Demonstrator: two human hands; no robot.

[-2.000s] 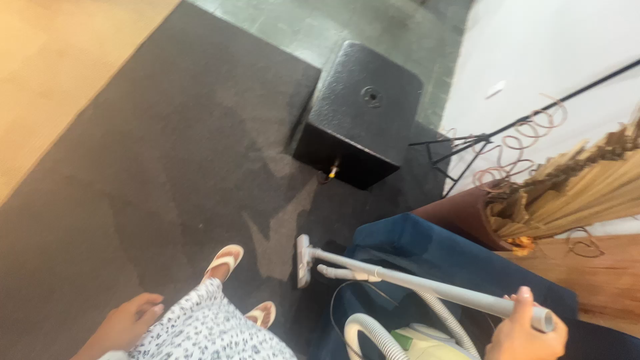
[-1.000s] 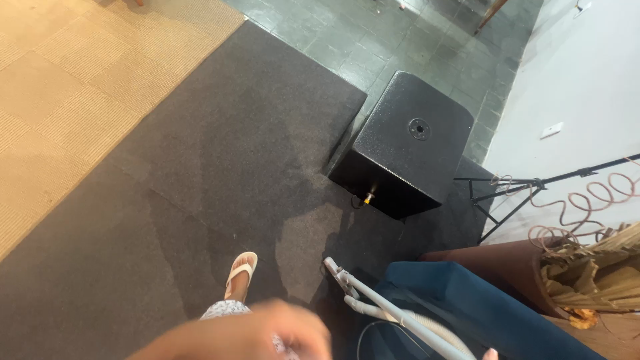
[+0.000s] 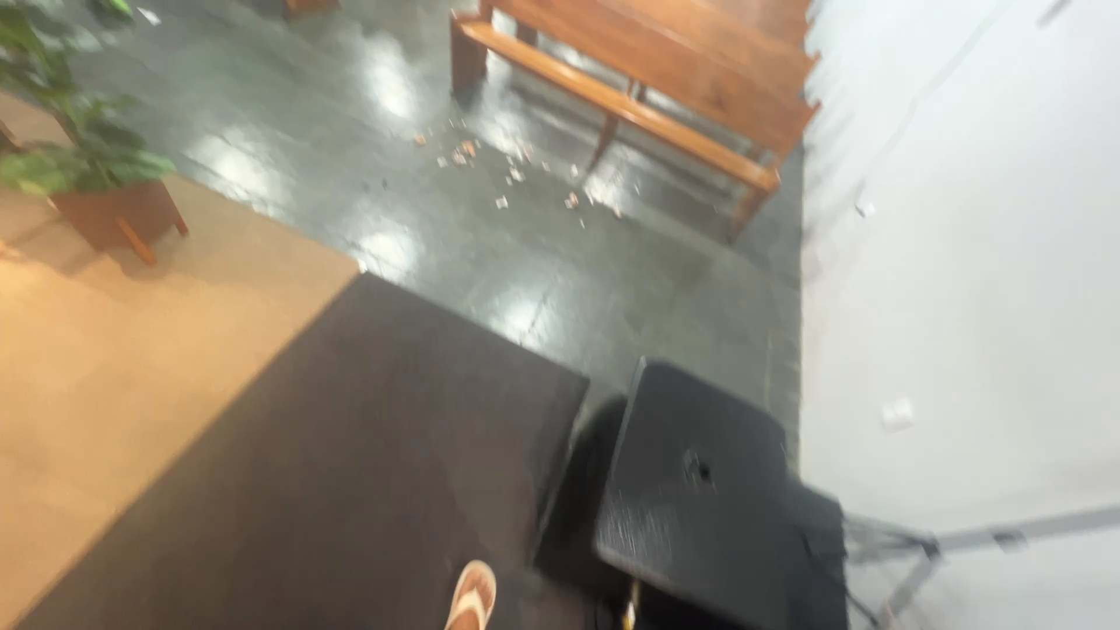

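Neither my left hand nor my right hand shows in the head view now, so what they hold is hidden. My foot in a pale flip-flop sandal (image 3: 473,595) stands on dark carpet (image 3: 376,455) at the bottom. Right of it is a large black speaker cabinet (image 3: 691,507) with a round socket in its top face. Small pale and orange scraps (image 3: 516,175) lie scattered on the shiny grey-green floor (image 3: 420,210), beside a wooden bench (image 3: 612,101).
A potted plant (image 3: 118,210) with broad green leaves stands on tan carpet (image 3: 131,350) at the left. A white wall (image 3: 962,262) rises along the right. The leg of a dark metal stand (image 3: 927,547) reaches out beside the speaker.
The view has swung up and ahead, bringing the bench, scraps and plant in. My hands and the vacuum cleaner's wand, held in my right hand two seconds ago, have left the view.
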